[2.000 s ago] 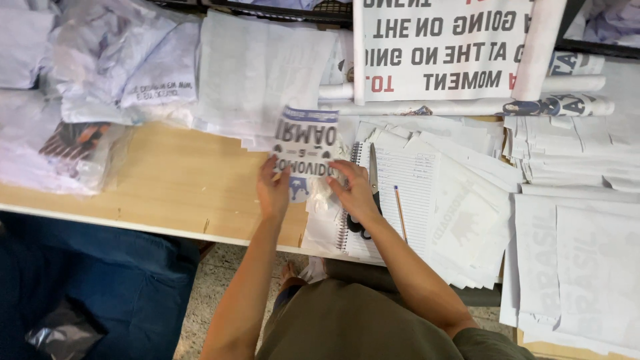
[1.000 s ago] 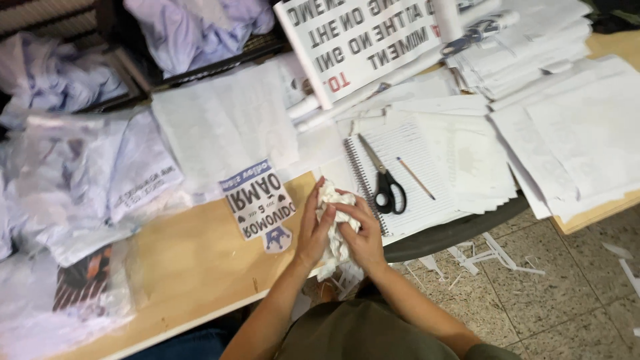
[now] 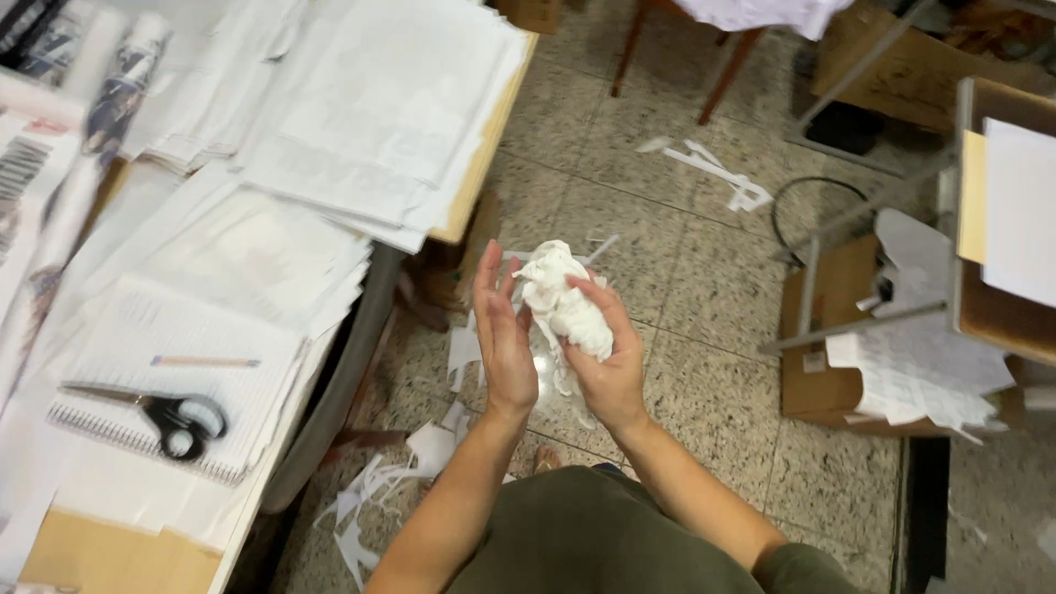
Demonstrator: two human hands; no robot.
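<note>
A crumpled wad of thin white scrap (image 3: 569,305), paper or film, is gripped in my right hand (image 3: 610,355). My left hand (image 3: 505,338) is upright beside it, fingers extended and apart, its inner side close to the wad; whether the palm touches it I cannot tell. Both hands are over the speckled floor, to the right of the table. On the table, black-handled scissors (image 3: 177,421) lie across a spiral notebook (image 3: 198,330), with a pencil (image 3: 206,361) just above them.
Stacks of white sheets (image 3: 363,107) cover the table's near corner. A dark rounded chair back (image 3: 330,388) sits against its edge. White paper strips (image 3: 363,503) litter the floor. At right stand a cardboard box (image 3: 813,363) with paper scraps and a metal-framed stand (image 3: 874,190).
The view has swung right, from the table to the floor. Two seconds ago my hands were at a printed piece; one second ago both cupped the wad. My left hand has since opened away from it.
</note>
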